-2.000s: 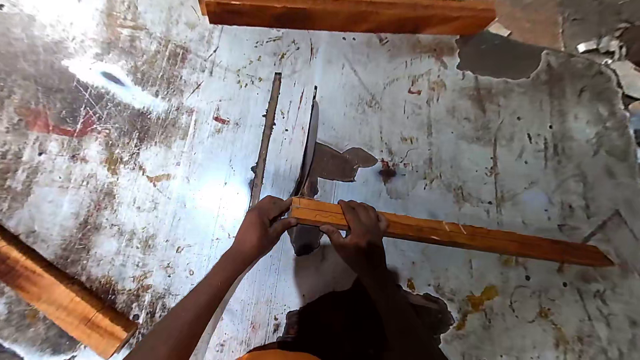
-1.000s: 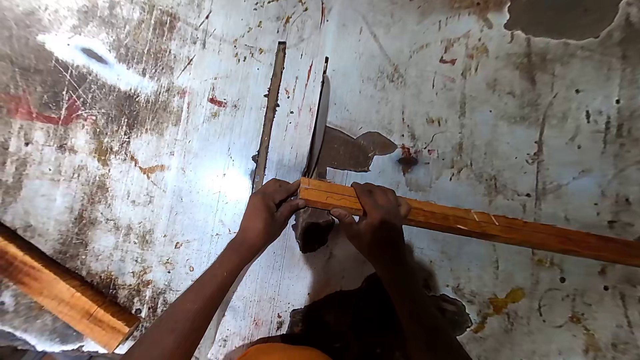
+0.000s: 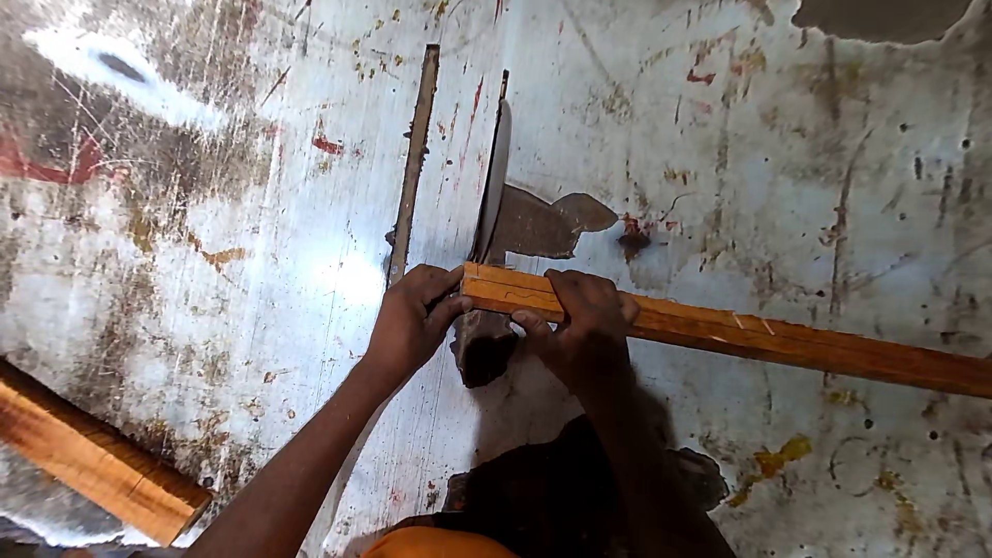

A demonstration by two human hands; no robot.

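Note:
A long squared wooden bar (image 3: pixel 721 329) with pencil and chalk marks runs from the middle out past the right edge. My left hand (image 3: pixel 415 318) pinches its left end between thumb and fingers. Further right, my right hand (image 3: pixel 585 322) grips the same bar, fingers over the far side and thumb on the near side. Just beyond the bar's left end, a circular saw blade (image 3: pixel 496 170) stands up through a slot in the worn metal-topped table (image 3: pixel 775 194). Whether blade and wood touch cannot be told.
A narrow slot (image 3: pixel 415 163) lies left of the blade. A thick wooden block (image 3: pixel 101 457) rests at the lower left. Ragged holes or patches break the metal sheet beside the blade, near my body and at the top right (image 3: pixel 883 15).
Both hands keep hold of the bar near its left end. Its right tip, in view two seconds ago, is now outside the frame. The view has shifted and lost the far wooden piece.

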